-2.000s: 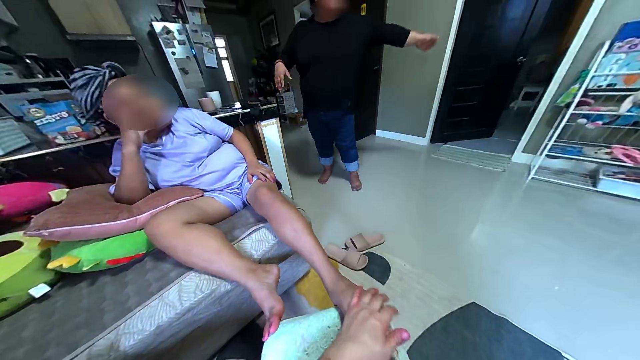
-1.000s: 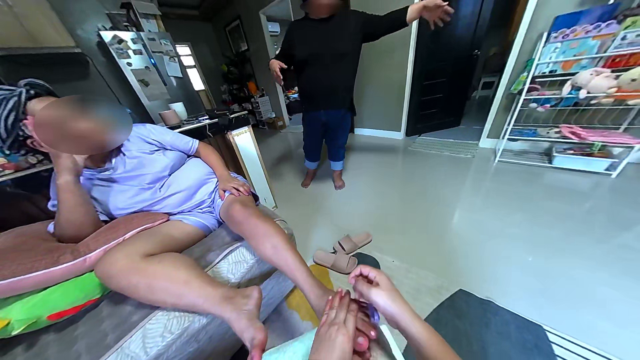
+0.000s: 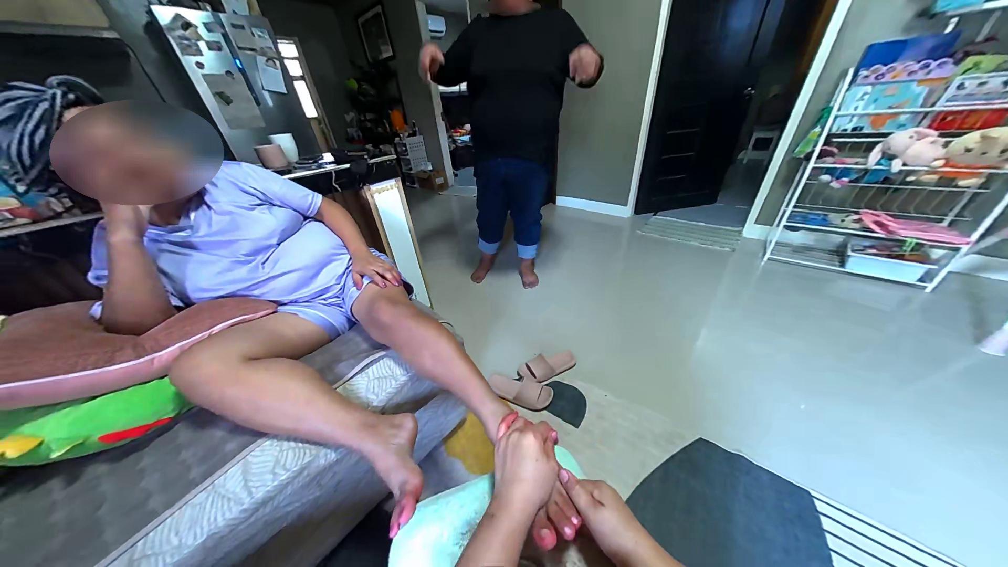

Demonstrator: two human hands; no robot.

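Observation:
A reclining person's foot (image 3: pixel 557 512) with pink toenails lies over a mint-green towel (image 3: pixel 441 516) at the bottom centre. My left hand (image 3: pixel 526 457) is wrapped over the top of this foot near the ankle. From the right, my right hand (image 3: pixel 598 504) grips the foot's side, thumb near the toes; its fingers are partly hidden. The person's other foot (image 3: pixel 400 465) rests at the towel's left edge. That person, in lavender clothes (image 3: pixel 260 236), leans on a pink cushion (image 3: pixel 142 339) on a mattress.
Another person in a black top (image 3: pixel 516 87) stands barefoot beyond. Beige slippers (image 3: pixel 524 390) lie on the floor near a patterned rug. A dark grey mat (image 3: pixel 732 504) is at lower right. A white rack (image 3: pixel 874 264) holds soft toys; a refrigerator (image 3: pixel 228 79) stands at back left.
The standing person's outstretched arm has come down and bent. My right hand, above the foot near my left hand a second ago, is now lower at the foot's right side.

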